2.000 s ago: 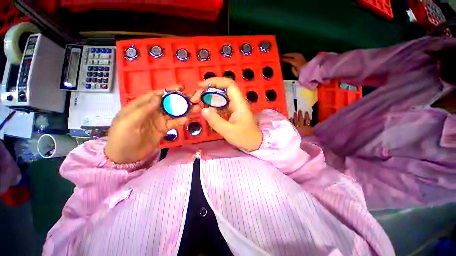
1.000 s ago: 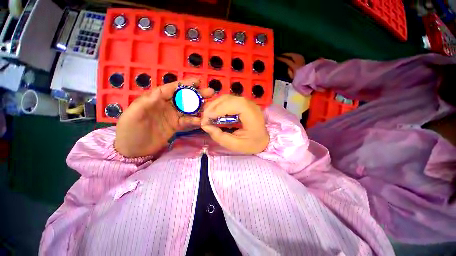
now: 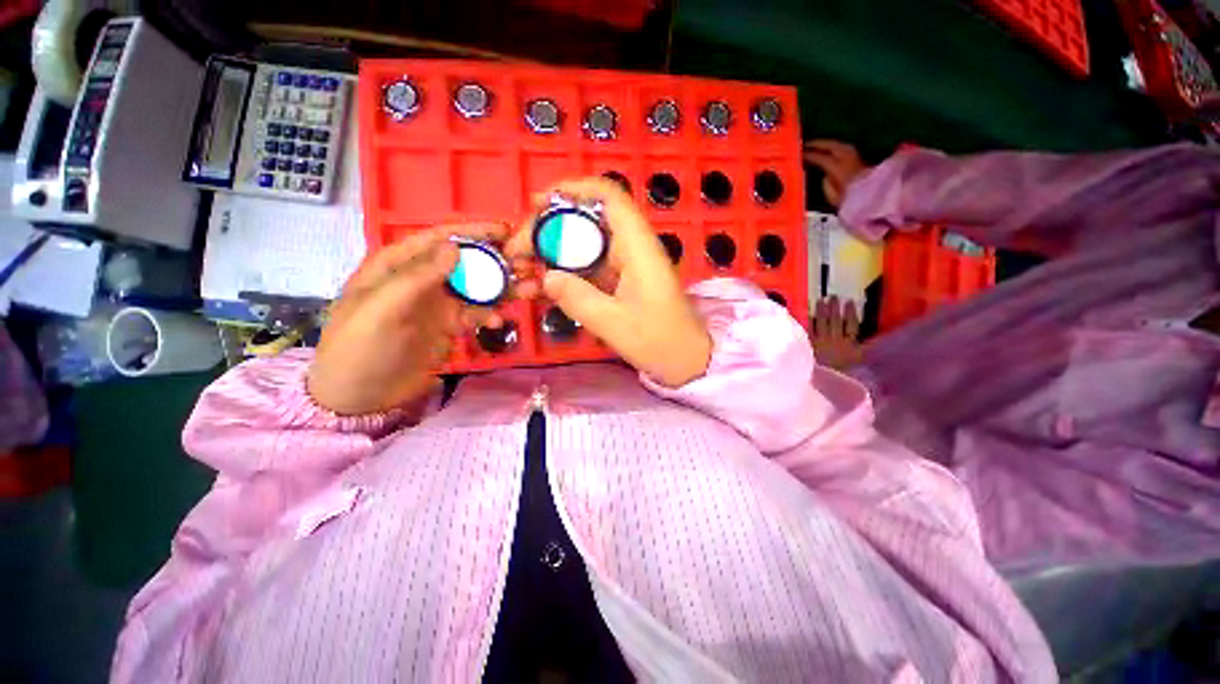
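Observation:
My left hand (image 3: 381, 321) holds a watch head (image 3: 478, 273) by its edge, its glass facing me and reflecting white and blue-green. My right hand (image 3: 626, 287) holds another watch head (image 3: 571, 239) upright, a little higher, its glass reflecting the same way. Both hands are over the red watch tray (image 3: 418, 181). The tray's far row holds several silvery watch heads lying face down (image 3: 542, 116). Nearer rows hold several dark, glass-up watch heads (image 3: 717, 186). My hands hide part of the nearer rows.
A calculator (image 3: 297, 134) lies left of the tray, above a white paper (image 3: 268, 254). A white-grey box (image 3: 134, 147) and a white hollow cylinder (image 3: 161, 342) are farther left. A coworker's striped sleeve and hand (image 3: 836, 334) are at right, by a smaller red tray (image 3: 923, 287).
Since one second ago, the right watch head has turned from edge-on to glass-facing and risen. The left one has moved slightly left. The tray appears shifted right and down in the picture.

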